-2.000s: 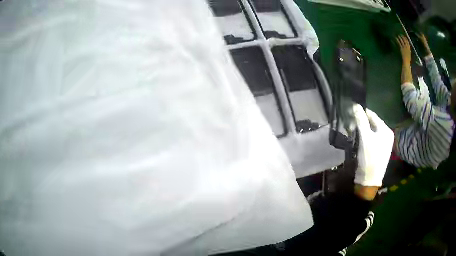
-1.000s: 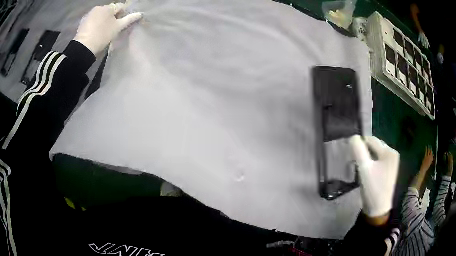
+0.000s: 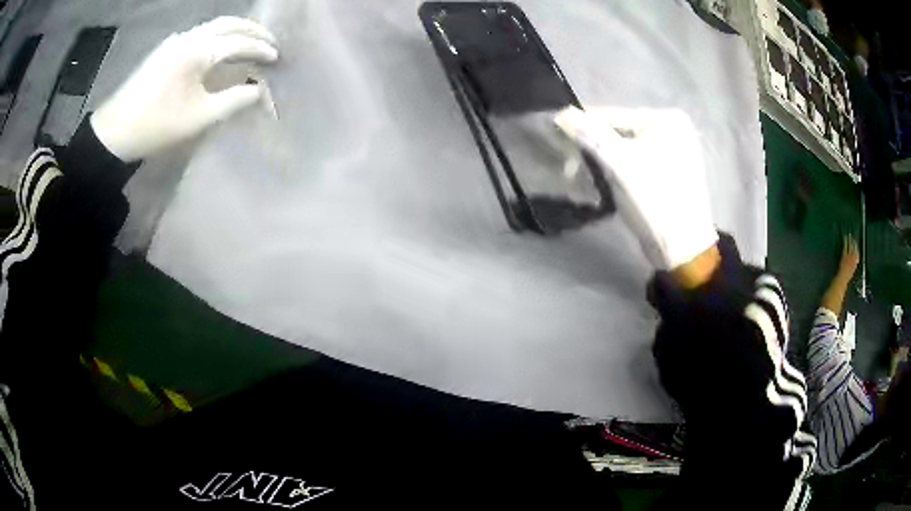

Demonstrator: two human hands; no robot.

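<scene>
A dark phone middle frame is over the white interleaving sheet, near its upper middle. A second dark edge beside its rim suggests more than one frame. My right hand, in a white glove, grips the frame's lower right edge between thumb and fingers. My left hand, in a white glove, is at the upper left over the sheet, with thumb and fingers curved apart. It holds nothing that I can make out. A thin pale sliver shows by its fingertips, too unclear to name.
Two dark-rimmed frames lie on a pale sheet at the far left. A white tray with dark parts is at the upper right on the green bench. A person's striped sleeve is at the right. Yellow-black tape shows at lower left.
The sheet has been laid down flatter over the layer of frames. My right hand has carried the dark frame left and inward over the sheet. My left hand's fingers have come off the sheet's edge.
</scene>
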